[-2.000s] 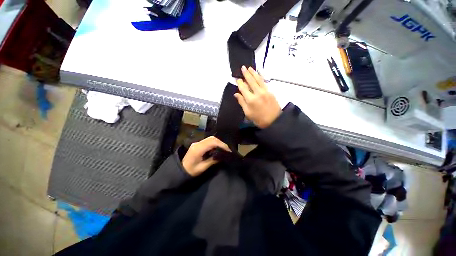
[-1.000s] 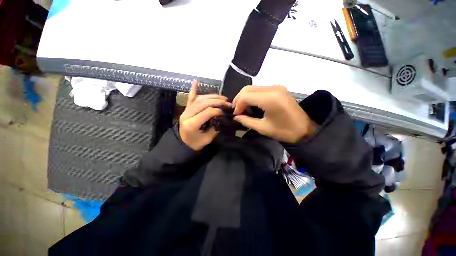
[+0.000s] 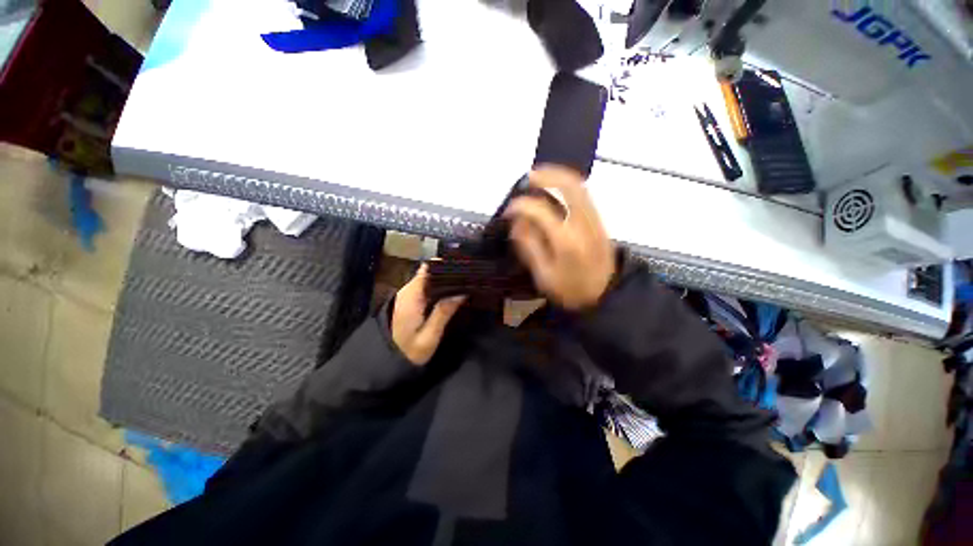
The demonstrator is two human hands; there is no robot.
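A strip of dark fabric pieces (image 3: 570, 123) runs from the sewing machine side down over the table's front edge to my hands. My left hand (image 3: 419, 317) holds a dark folded stack of pieces (image 3: 477, 272) over my lap, thumb and fingers around its left end. My right hand (image 3: 565, 237) is blurred and lies over the stack's right end, where the strip meets it. Its fingertips are partly hidden, and I cannot tell whether they grip the fabric.
The sewing machine head (image 3: 854, 64) is at the upper right. Black snips (image 3: 718, 142), an orange-handled tool (image 3: 735, 110) and a dark keypad object (image 3: 777, 133) lie beside it. A blue tie strip (image 3: 333, 36) and dark bundle (image 3: 394, 41) are at the back left.
My hands have moved apart from their meeting point at the strip's end. A thick folded stack now shows in my left hand. Less of the strip lies on the table, and the view has shifted.
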